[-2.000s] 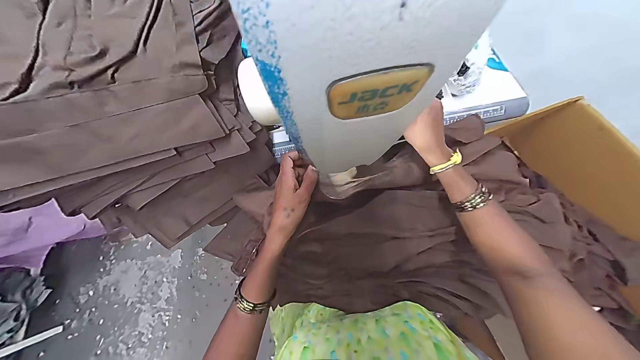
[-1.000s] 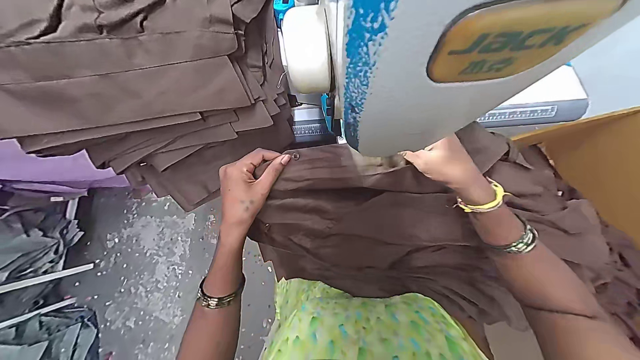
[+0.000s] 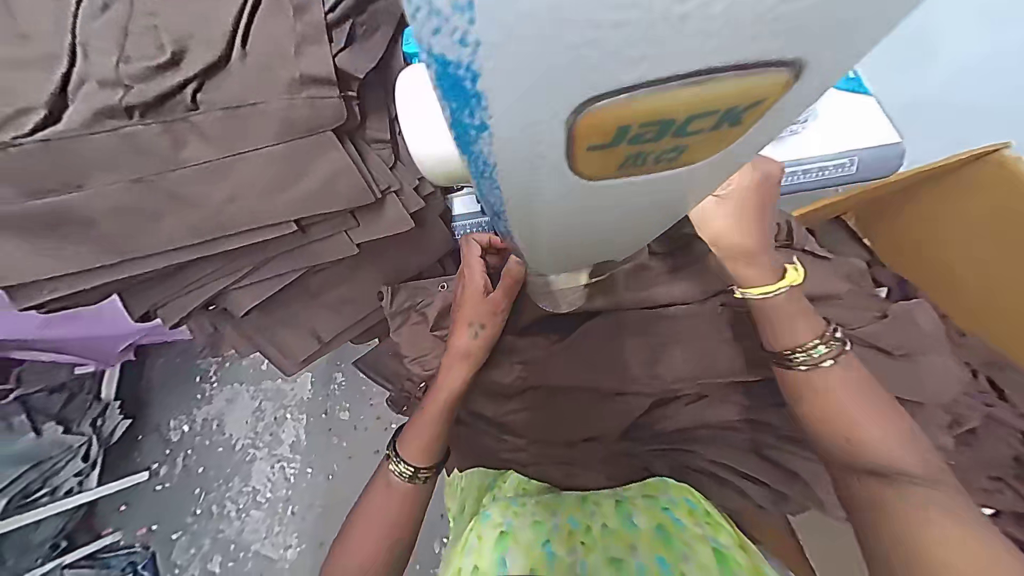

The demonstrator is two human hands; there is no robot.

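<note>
A white and blue Jack sewing machine (image 3: 640,104) fills the upper middle, its lower end over brown cloth (image 3: 624,352) that drapes down toward my lap. My left hand (image 3: 480,296) is at the cloth's upper edge, just left of the machine's lower end, with thumb and fingertips close together on the fabric. A small metal eyelet shows in the cloth left of that hand. To the right of the machine head, my right hand (image 3: 740,216) is closed at the cloth's edge, its fingertips partly hidden. The needle area is hidden behind the machine head and a clear guard (image 3: 560,292).
Stacked brown fabric pieces (image 3: 176,192) lie at the upper left, near the machine. Purple cloth (image 3: 88,328) and dark grey cloth (image 3: 48,440) lie below them, beside pale bars (image 3: 72,504). A cardboard box (image 3: 944,240) stands at the right.
My left hand has moved right along the cloth, closer to the machine's lower end than one second ago. The eyelet, then at its fingertips, now lies left of it. The view has shifted.
</note>
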